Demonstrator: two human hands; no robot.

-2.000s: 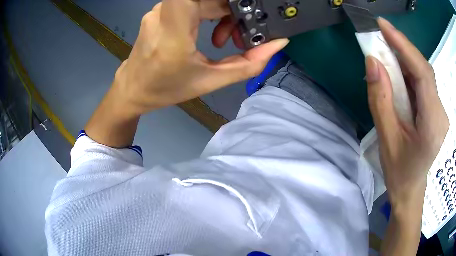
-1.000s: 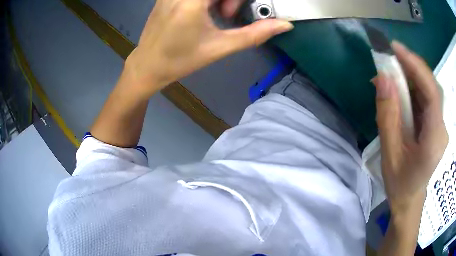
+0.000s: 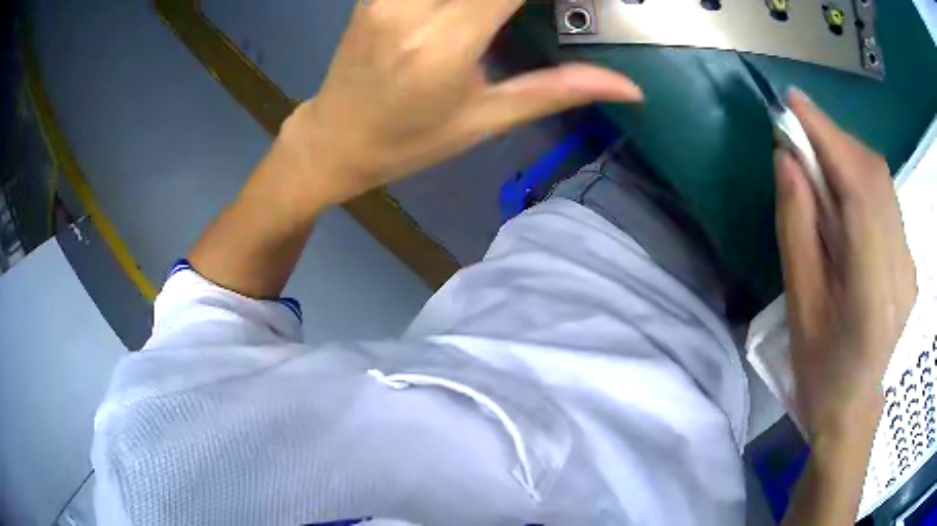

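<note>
The silver-grey metal plate (image 3: 709, 29) lies at the top of the view over the green bench, partly cut off by the top edge. It shows two brass-coloured centres, dark holes and small rings at its ends. My left hand (image 3: 432, 98) is just left of the plate's end, thumb stretched out and apart from the plate; its fingers are partly cut off and nothing shows in it. My right hand (image 3: 842, 236) grips the white-handled scraper (image 3: 795, 139), whose dark blade points up left, a little below the plate's edge.
The green bench top (image 3: 688, 134) lies under the plate. The white parts tray (image 3: 909, 411) with rows of round pockets is at the right, partly behind my right wrist. A blue stool (image 3: 550, 170) and yellow floor lines (image 3: 406, 231) show below and left.
The plate has turned from its dark fitted face to its bright face and is now lower on the bench. My left thumb has come away from it. The scraper has turned edge-on, off the plate.
</note>
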